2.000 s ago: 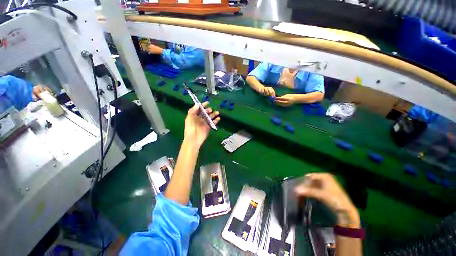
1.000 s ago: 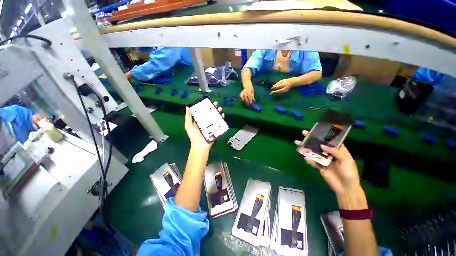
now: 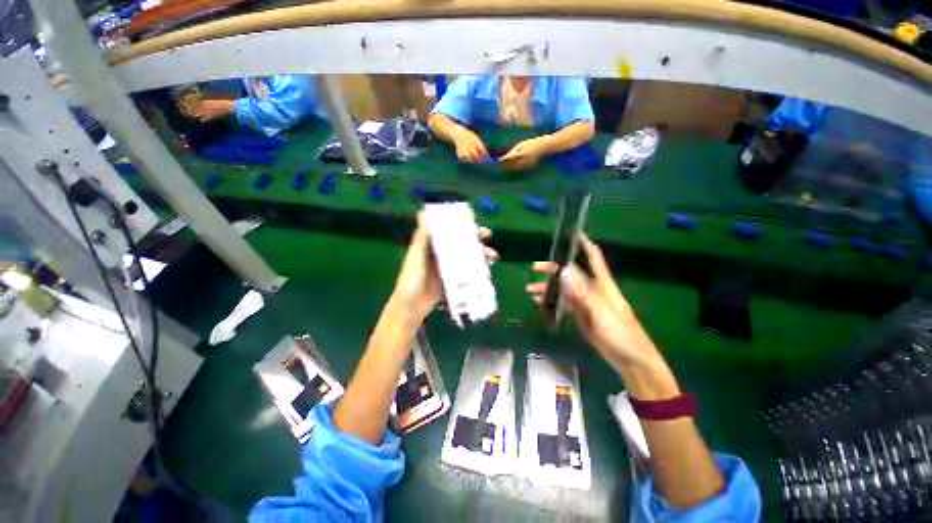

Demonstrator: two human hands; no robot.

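My left hand [image 3: 417,274] is raised over the bench and holds a white phone middle frame [image 3: 461,263], its pale face towards me. My right hand [image 3: 593,304] holds a dark display assembly [image 3: 566,255], tilted nearly edge-on and blurred. The two parts are apart. Below lie short piles of silvery display assemblies with black and orange flex cables: one at the left [image 3: 298,384], one partly behind my left forearm [image 3: 421,388], two in the middle [image 3: 480,416] [image 3: 555,424], and one mostly hidden by my right arm [image 3: 627,421].
A green belt [image 3: 634,250] with small blue parts [image 3: 683,221] runs across. A white metal post [image 3: 169,163] and crumpled white item [image 3: 237,318] are at left. Ridged plastic trays [image 3: 858,449] stand at right. A worker in blue [image 3: 516,112] sits opposite, under the white beam [image 3: 572,49].
The display assembly in my right hand has moved left towards the frame and turned edge-on. The frame in my left hand is now more upright. The whole view has shifted.
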